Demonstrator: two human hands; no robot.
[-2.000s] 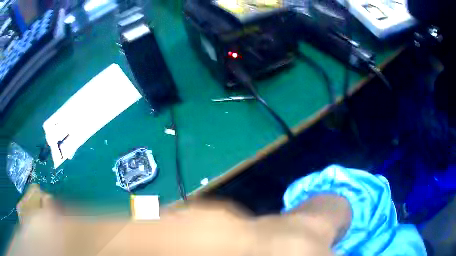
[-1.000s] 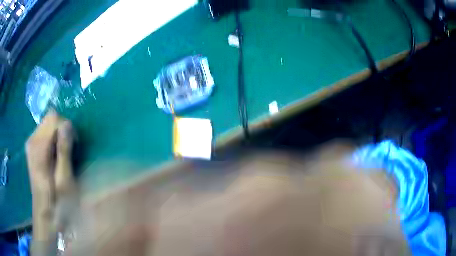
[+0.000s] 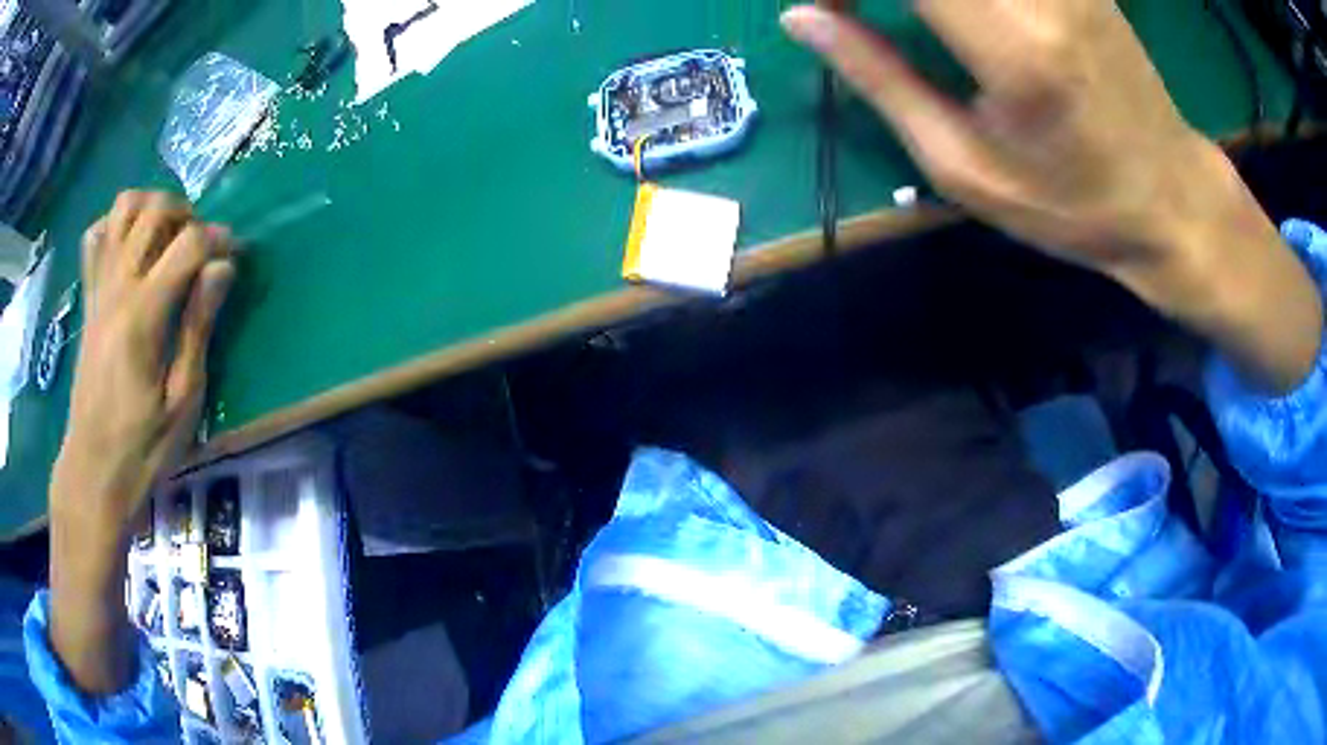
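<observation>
A light-blue watch housing with a circuit board (image 3: 674, 109) lies open on the green bench. A white battery with a yellow-orange taped edge (image 3: 687, 240) lies just below it at the bench edge, joined by thin leads. My left hand (image 3: 153, 299) rests on the bench at the left, fingers curled, below a clear plastic bag (image 3: 216, 120); a thin pale blurred sliver shows by its fingertips, and I cannot tell if it is held. My right hand (image 3: 1019, 124) is over the bench at the upper right, fingers extended, partly cut off by the top edge, near a black cable (image 3: 828, 146).
Small silvery parts (image 3: 299, 138) lie beside the bag. A white paper sheet (image 3: 437, 32) with a black piece is at the top. The wooden bench edge (image 3: 480, 344) crosses the view. A white tray of units (image 3: 332, 582) sits below it at left. A white bit (image 3: 905, 195) lies near the edge.
My right arm has moved from low across the front to the upper right. The view has shifted, showing the tray and lap. My left hand remains near the bag.
</observation>
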